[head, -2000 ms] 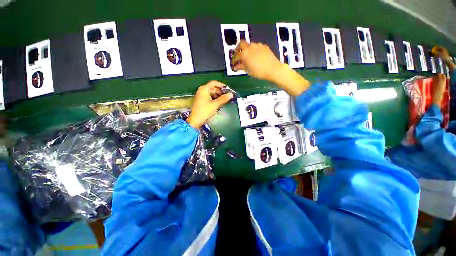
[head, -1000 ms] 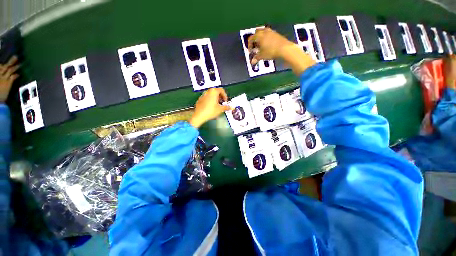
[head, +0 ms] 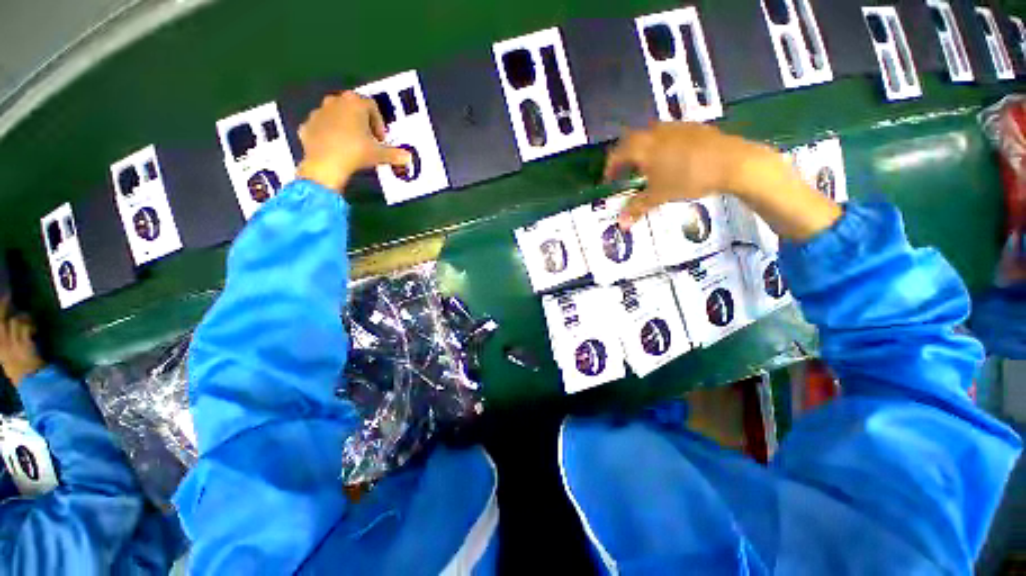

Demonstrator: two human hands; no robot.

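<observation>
My left hand (head: 341, 137) is at a white insert (head: 430, 118) on the belt, its thumb touching the small white piece with a dark round picture there. Whether it grips the piece is unclear. My right hand (head: 686, 169) is blurred, with fingers apart, over the rows of small white printed pieces (head: 720, 304); nothing shows in it. Other inserts, such as one with open dark cutouts (head: 559, 81), stand between dark flat panels. Crumpled clear bags with black parts (head: 411, 360) lie below my left forearm.
The green conveyor belt (head: 293, 51) runs across behind the bench. A small black part (head: 521, 358) lies between the bags and the printed pieces. A neighbour's hand (head: 17, 343) is at far left, with a white printed item below it. Red wrapped goods (head: 1013, 141) are at the right edge.
My left hand has moved up and left from beside the printed pieces to an insert on the belt. My right hand has come back from the belt to above the printed pieces. The view has shifted.
</observation>
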